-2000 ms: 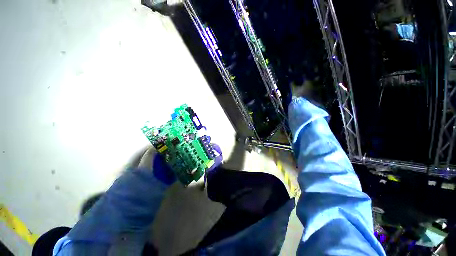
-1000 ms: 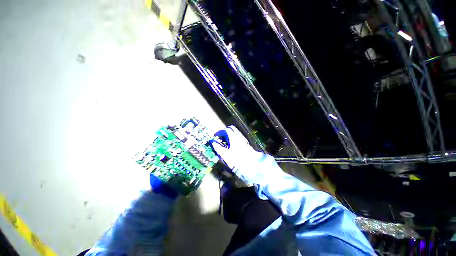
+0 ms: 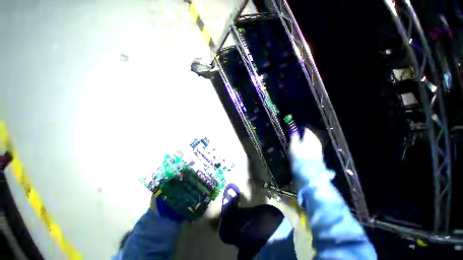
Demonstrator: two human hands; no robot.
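Green populated circuit boards [image 3: 185, 185], overlapping in a loose stack, are held over the floor at lower centre. My left hand [image 3: 166, 207], in a glove with dark blue fingertips, is closed on their lower left edge; the boards hide part of it. My right hand [image 3: 304, 144], in a white glove, is at the tall wire board rack [image 3: 317, 86]. Its blurred fingertips are closed on a small green-and-dark board edge [image 3: 289, 120]. More board edges show along the rack's shelves.
The rack's caster [image 3: 203, 67] stands on the pale floor [image 3: 122, 101]. Yellow-black floor tape [image 3: 35, 198] runs at lower left, with more at the top near the rack. My leg and shoe [image 3: 231, 195] are below the boards. Further dark racking fills the right.
My right hand has left the held boards and reached right and up into the rack, closing on a board edge. My left hand and its boards sit slightly lower. The view has shifted.
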